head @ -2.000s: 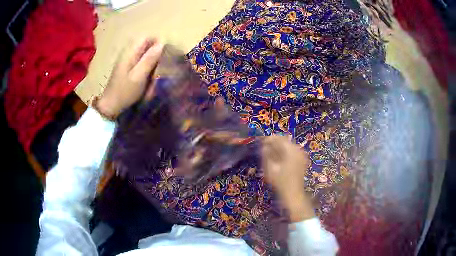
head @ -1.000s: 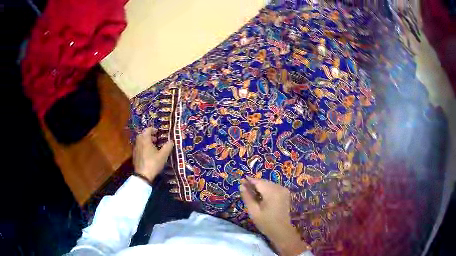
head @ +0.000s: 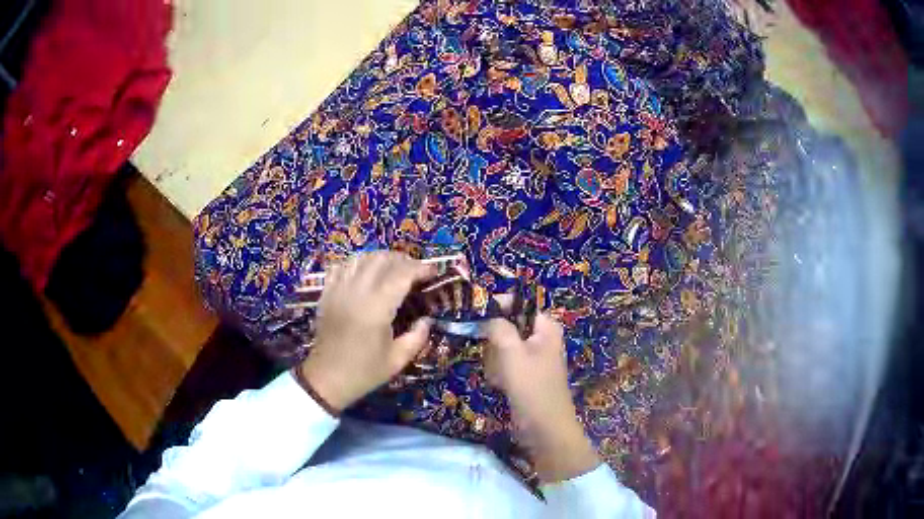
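Note:
A dark-blue garment point(head: 486, 182) with orange, red and white floral print spreads over the table and towards me. My left hand point(head: 370, 314) holds its striped border trim point(head: 446, 289), which is bunched between my hands. My right hand point(head: 527, 355) is just to the right, with fingers closed at the same gathered part. A small pale-blue patch point(head: 461, 327) shows between the hands. A dark object point(head: 524, 309) stands out at my right fingers; I cannot tell what it is.
The pale tan table point(head: 263, 81) shows at upper left. Red cloth point(head: 86, 132) lies at the left edge, above a brown wooden surface point(head: 152, 335) with a black round shape point(head: 96, 264) on it. The right side has a blurry pale haze.
The border trim, flat along the garment's left side a second ago, is now bunched between my hands. My left hand has moved right, close to my right hand.

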